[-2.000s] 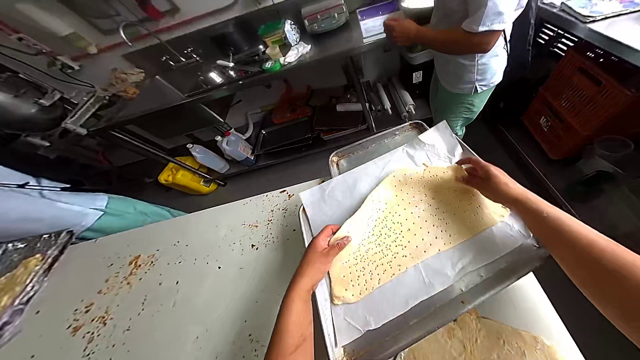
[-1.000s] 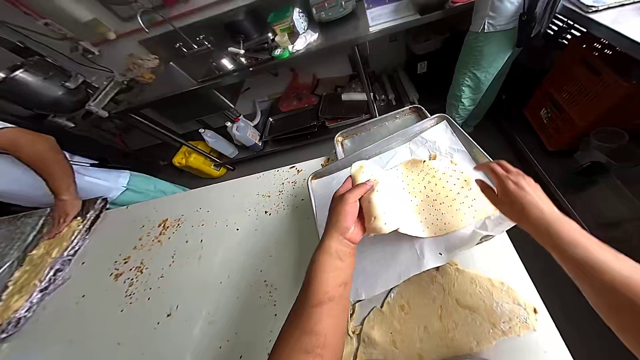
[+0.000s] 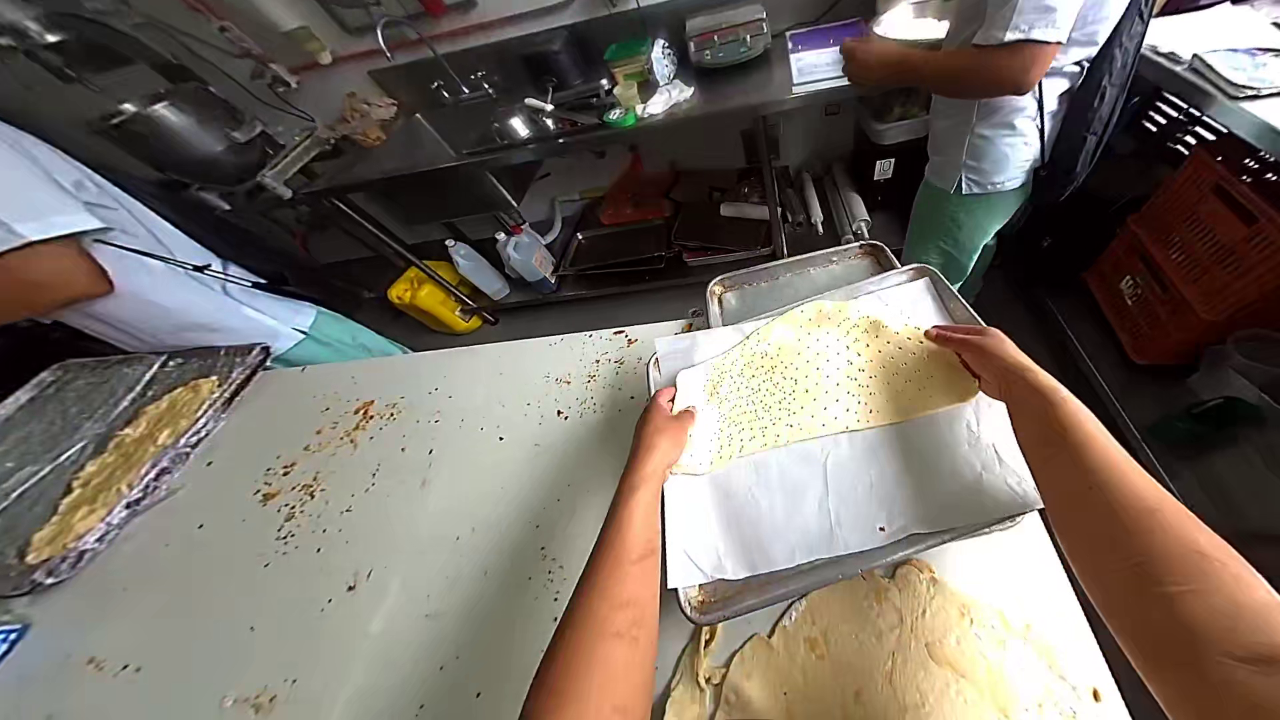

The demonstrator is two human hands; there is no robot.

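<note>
A rolled-out sheet of dough dotted with small holes lies across white parchment paper on a metal baking tray. My left hand grips the dough's left edge, thumb on top. My right hand holds its right end between thumb and fingers. Under the tray's near edge, a larger piece of raw dough lies on the table. Behind, a second metal tray partly shows beneath the first.
Brown crumbs are scattered on the pale table. At the left is a lined tray holding a long strip of food, with a person behind it. Another person stands beyond the trays, near orange crates.
The dough, folded over at its left end one second ago, is now spread flat. My left hand has moved to its left edge, and my right hand has closed on the right end.
</note>
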